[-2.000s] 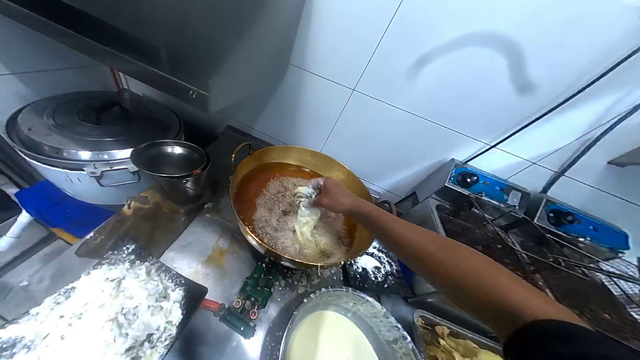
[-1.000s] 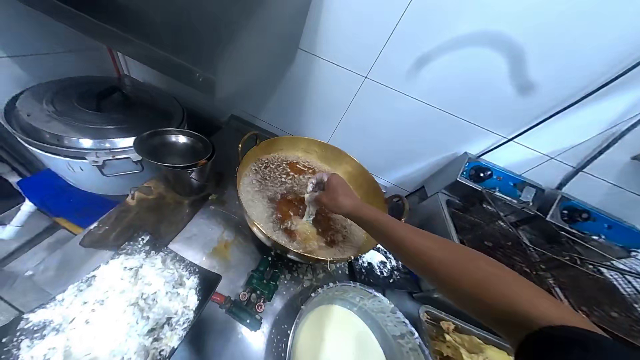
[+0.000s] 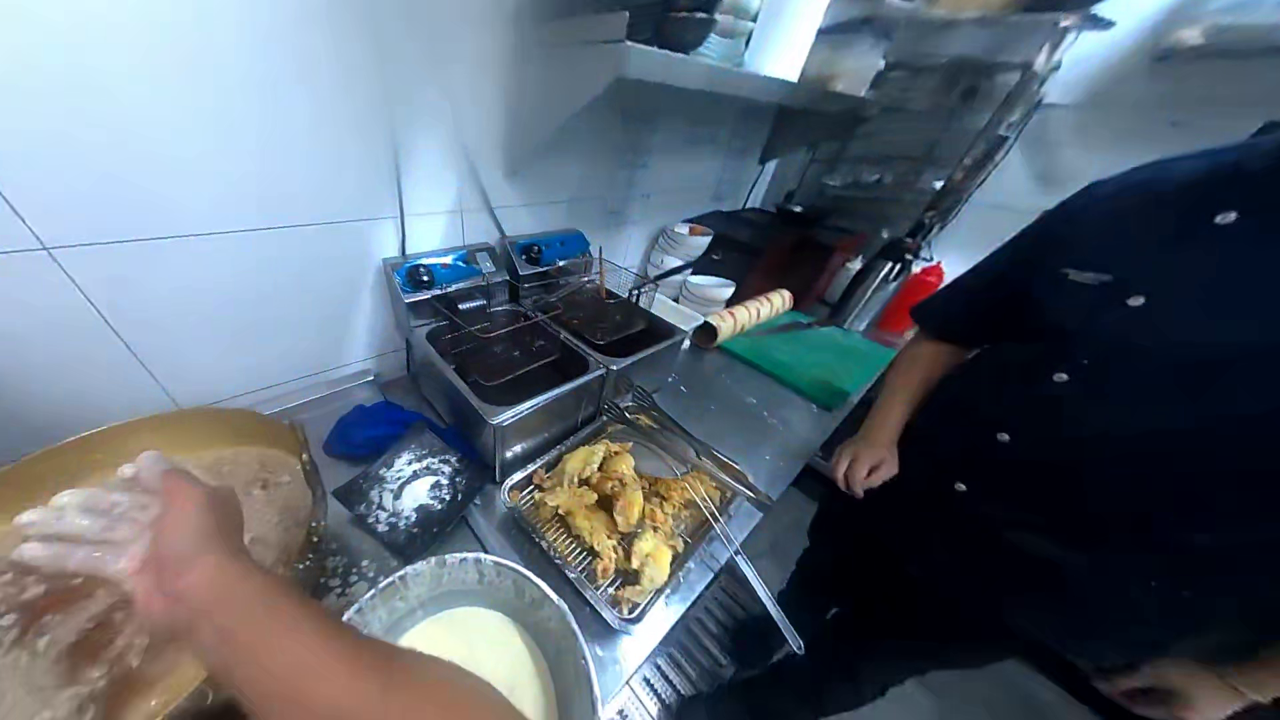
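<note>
My right hand [image 3: 130, 530], coated in flour and batter, is over the brass wok [image 3: 190, 430] at the lower left. Its fingers are extended and somewhat apart, with nothing seen in them. Foaming oil [image 3: 265, 490] bubbles below and around it. A metal bowl [image 3: 365, 600] of pale batter [image 3: 480, 650] stands beneath my forearm. Right of the wok lies a dark square plate [image 3: 410, 495] dusted with white flour. Fried battered pieces [image 3: 610, 500] rest on a rack in a metal tray [image 3: 535, 550], with tongs [image 3: 745, 565] across its edge. My left hand is outside the view.
Two deep fryers [image 3: 500, 440] with blue control panels stand behind the tray. A blue cloth [image 3: 370, 430] lies beside them. Farther right are stacked white bowls [image 3: 708, 290], a patterned roll [image 3: 750, 315] and a green cutting board [image 3: 815, 360]. A person in dark clothes [image 3: 1090, 400] stands close at the right.
The view has swung far to the right, bringing in the person and the whole fried-food tray. The battered piece my right hand held two seconds ago is no longer in its fingers.
</note>
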